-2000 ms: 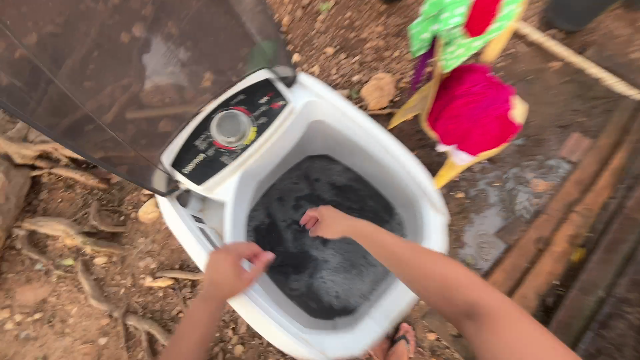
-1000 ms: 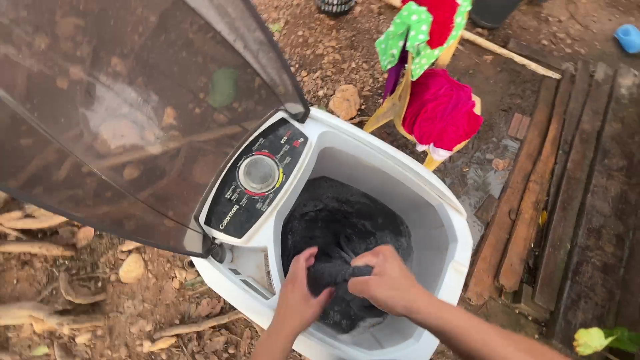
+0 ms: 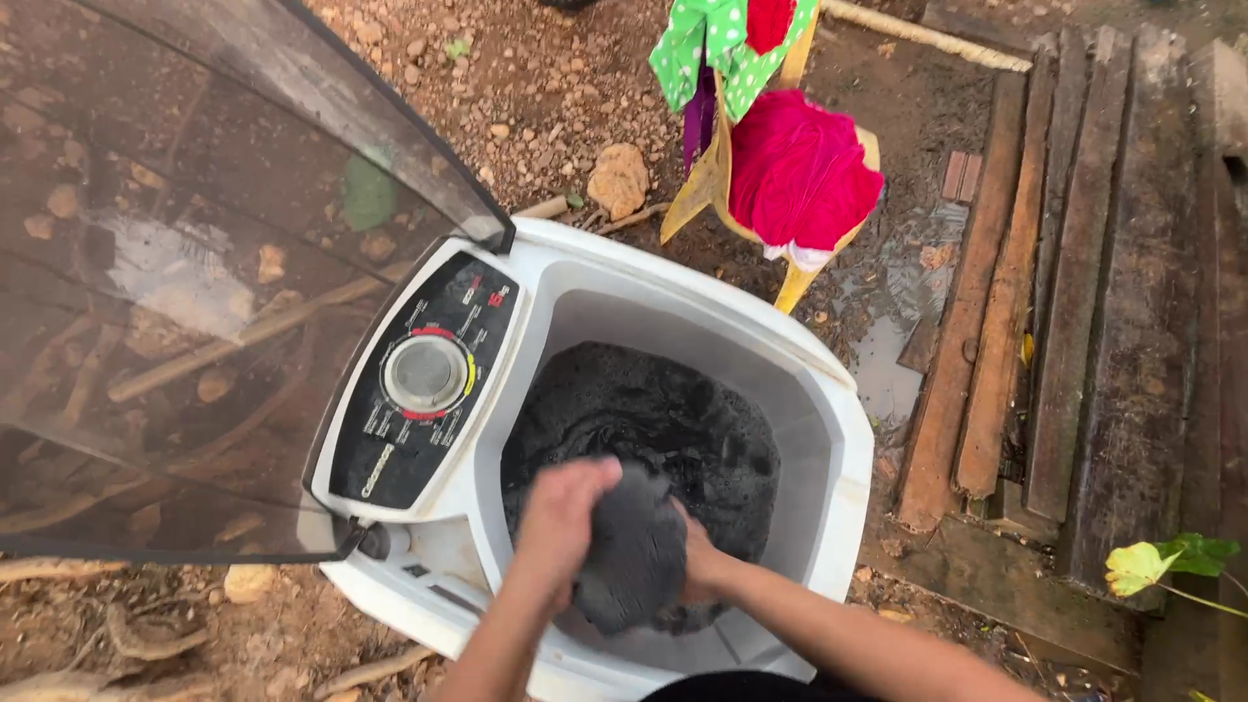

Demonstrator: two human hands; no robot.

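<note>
A white top-loading washing machine (image 3: 846, 458) holds dark, sudsy water (image 3: 634, 400) in its grey tub. Over the water, a bunched dark grey cloth (image 3: 629, 551) is pressed between my left hand (image 3: 564, 517) on its left side and my right hand (image 3: 694, 556) on its right. Some fingers of both hands are hidden by the cloth. Left of the tub is the black control panel (image 3: 458, 292) with a round dial (image 3: 425, 374). The tinted transparent lid (image 3: 244, 244) stands raised at the left.
Beyond the machine, a yellow chair (image 3: 792, 283) bears bright pink cloth (image 3: 804, 175) and green polka-dot cloth (image 3: 678, 58). Wooden planks (image 3: 985, 292) lie at the right, beside a puddle (image 3: 887, 370). Stony soil, a larger rock (image 3: 618, 181) and roots (image 3: 146, 639) surround the machine.
Two seconds ago both hands were over the tub with no cloth plainly in them. One second ago they gripped dark cloth in the water; now a bunched piece shows between them, above the water.
</note>
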